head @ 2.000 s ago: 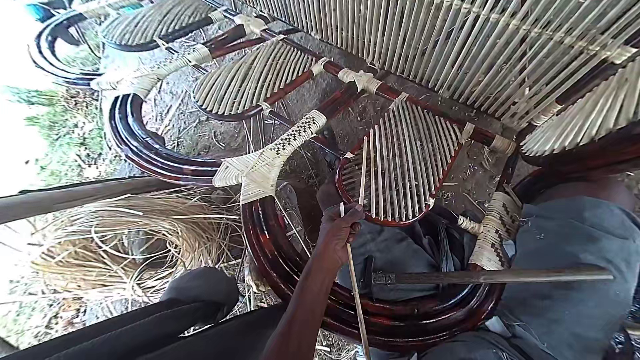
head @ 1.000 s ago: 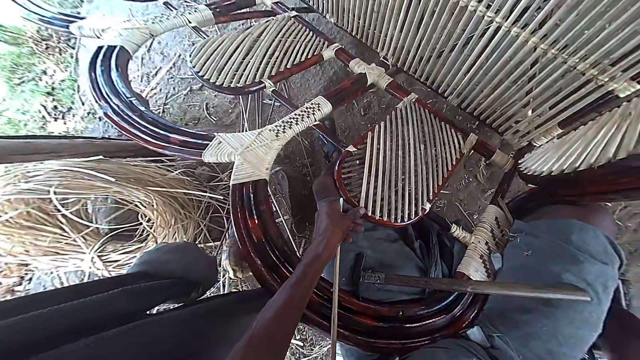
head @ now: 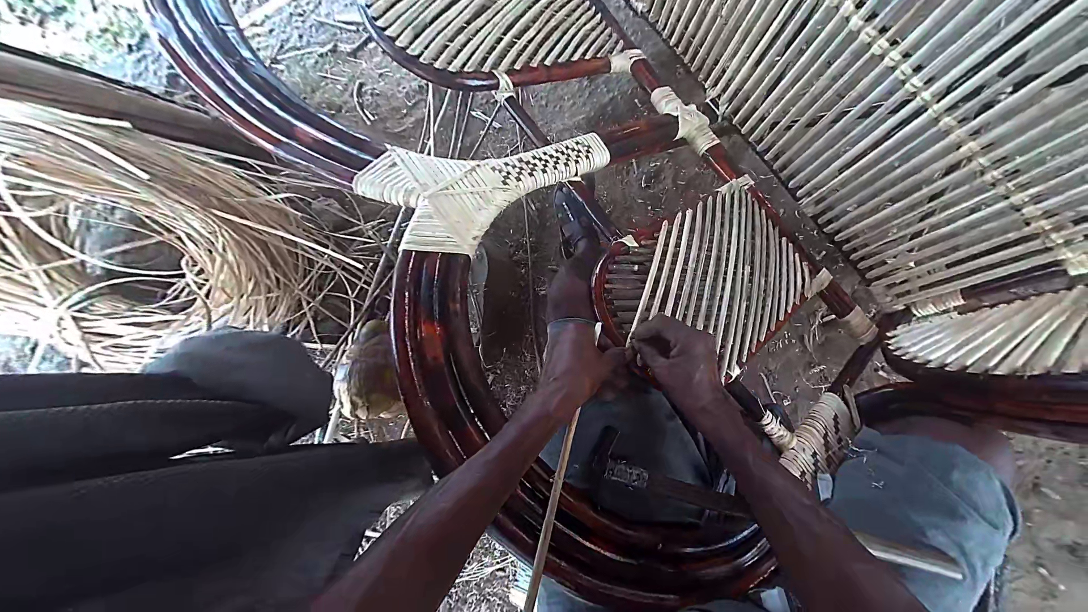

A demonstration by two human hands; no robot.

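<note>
My left hand [head: 582, 357] grips a long pale cane strip [head: 557, 501], whose free end hangs down past the wrist. The fingers of my right hand [head: 677, 350] pinch the strip against the lower left rim of a leaf-shaped rattan panel [head: 722, 272], right beside my left hand. Pale cane strands cross most of this panel over a dark rim; darker rods show at its left. Around it curves the glossy dark brown cane frame [head: 433, 340], with a woven cane binding [head: 476, 191] at its upper left joint. My fingertips are partly hidden.
A hammer [head: 629, 476] lies across the lap, under my right forearm. Loose cane strips [head: 212, 229] are heaped at the left beside a wooden pole [head: 127, 106]. More slatted cane panels [head: 935, 144] of the same piece fill the upper right. Clothed legs [head: 922, 518] sit at both sides.
My right hand has come into view and reached the panel's lower rim beside my left hand. The view is now closer to the panel.
</note>
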